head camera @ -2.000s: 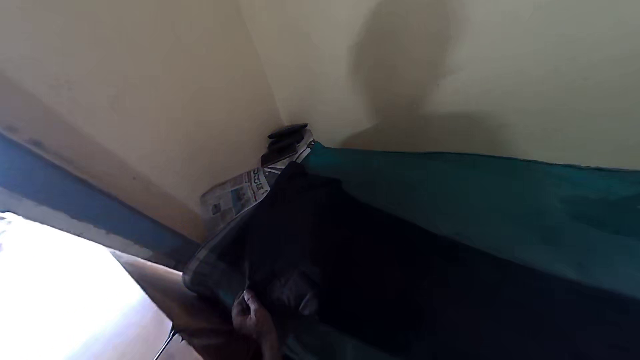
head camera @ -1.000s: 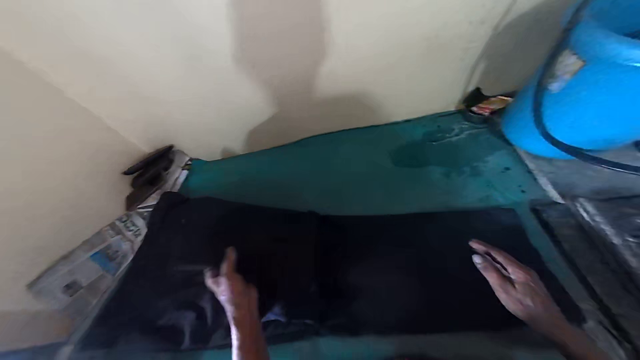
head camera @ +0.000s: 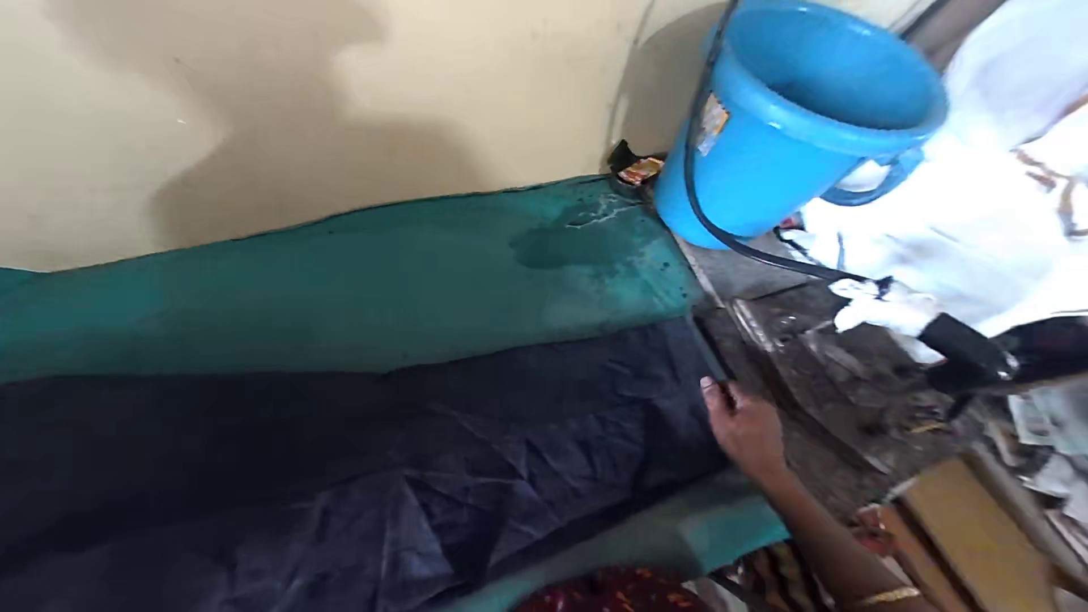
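Observation:
A long piece of dark, creased fabric [head camera: 510, 459] lies spread over a green cloth cover [head camera: 340, 289]. At the fabric's right end is my right hand [head camera: 748, 429], its thumb and fingers closed at the edge; it appears to pinch the fabric there. A gold-coloured bangle circles that wrist. My left hand is outside the view. Creases run across the near right part of the fabric, while its left part looks darker and smoother.
A blue plastic bucket [head camera: 756, 161] stands at the back right, with a black cable [head camera: 765, 255] hanging past it. White cloth [head camera: 960, 221] is heaped on the right. A wooden piece [head camera: 977, 535] lies at the lower right. The wall borders the green cover.
The view has swung right. My right hand, spread over the fabric one second ago, is now closed at its right end. My left hand, seen over the fabric then, has left the view.

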